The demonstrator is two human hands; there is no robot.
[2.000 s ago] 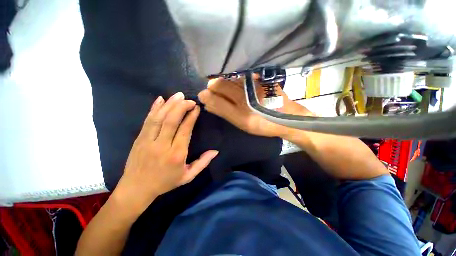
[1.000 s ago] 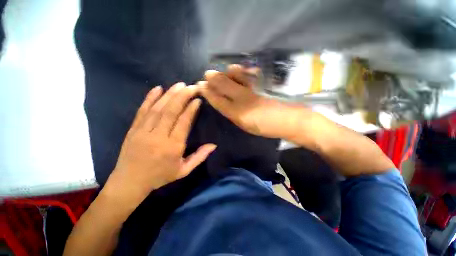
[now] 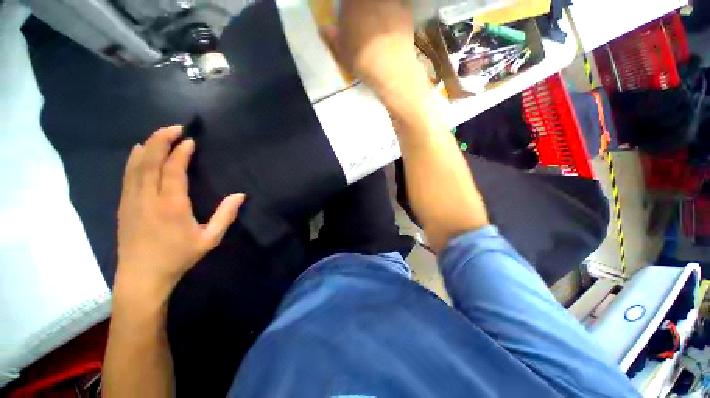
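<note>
A wide dark cloth panel (image 3: 257, 101) lies across the table and under the sewing machine head (image 3: 109, 27), reaching the front edge. The needle area (image 3: 195, 66) is above the cloth. My left hand (image 3: 162, 214) rests on the cloth, thumb spread, fingertips beside a small raised black bit (image 3: 193, 126). My right hand (image 3: 377, 35) is blurred and cut by the top edge, over the table right of the cloth. A yellow-tan strip (image 3: 331, 39) shows beside it; its fingers are too unclear to tell a grip.
A cardboard box (image 3: 455, 78) with metal tools and a green handle (image 3: 504, 32) stands at the right. Red crates (image 3: 562, 128) are below the table. Dark cloth (image 3: 537, 210) drapes beside my legs. A white-grey machine (image 3: 642, 311) stands at the lower right.
My right hand has left the cloth near the needle and moved right and away. The view has turned right, showing more floor and crates. My left hand remains on the cloth.
</note>
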